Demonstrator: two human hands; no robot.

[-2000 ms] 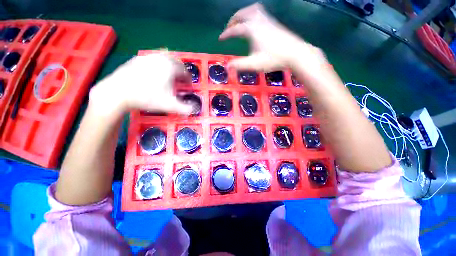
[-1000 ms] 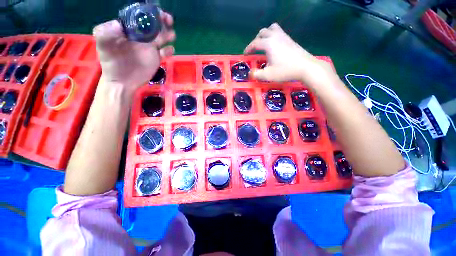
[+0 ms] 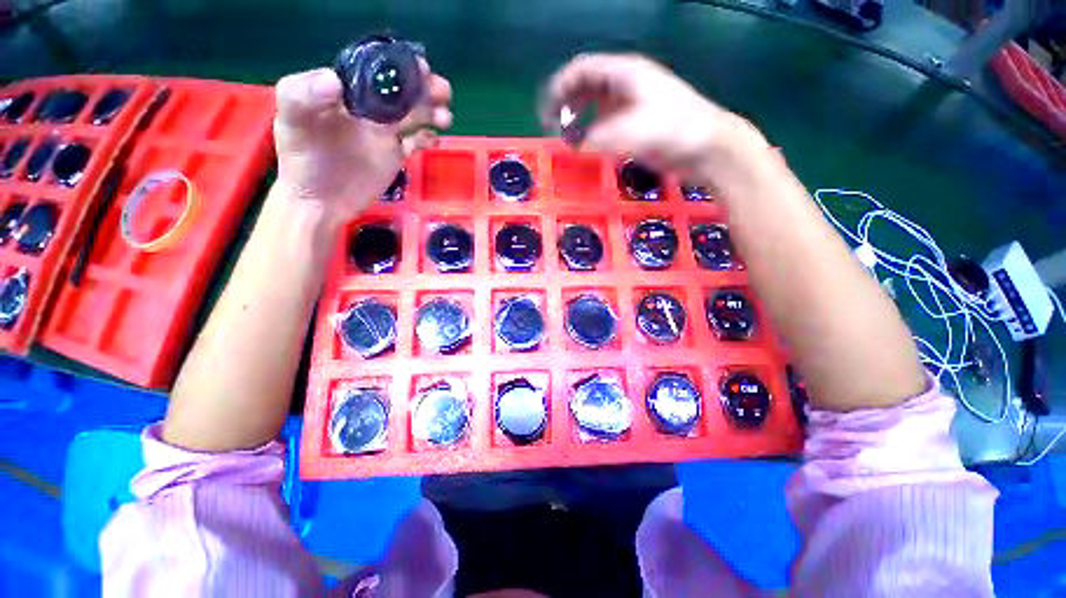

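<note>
A red-orange foam tray [image 3: 549, 450] with square pockets of round smartwatch heads [image 3: 518, 324] lies in front of me. My left hand [image 3: 351, 140] holds a watch head [image 3: 382, 80] up above the tray's back left, its dark back with small greenish-white lights showing. My right hand [image 3: 643, 108] is raised over the back row and holds a small dark watch head [image 3: 573, 124], mostly hidden by the fingers and blurred. Two back-row pockets are empty. Some faces are dark with red or white marks; several near the front left look silvery.
At left lie a second foam tray [image 3: 210, 263] with a thin yellowish ring [image 3: 160, 211] and another tray of watch heads [image 3: 53, 222]. At right are white cables [image 3: 906, 263] and a white box with dark ports [image 3: 1022, 291]. Blue stools show below.
My right hand has risen from the back row with a watch head, leaving another pocket empty. My left hand, still holding its watch head, has moved right and slightly down.
</note>
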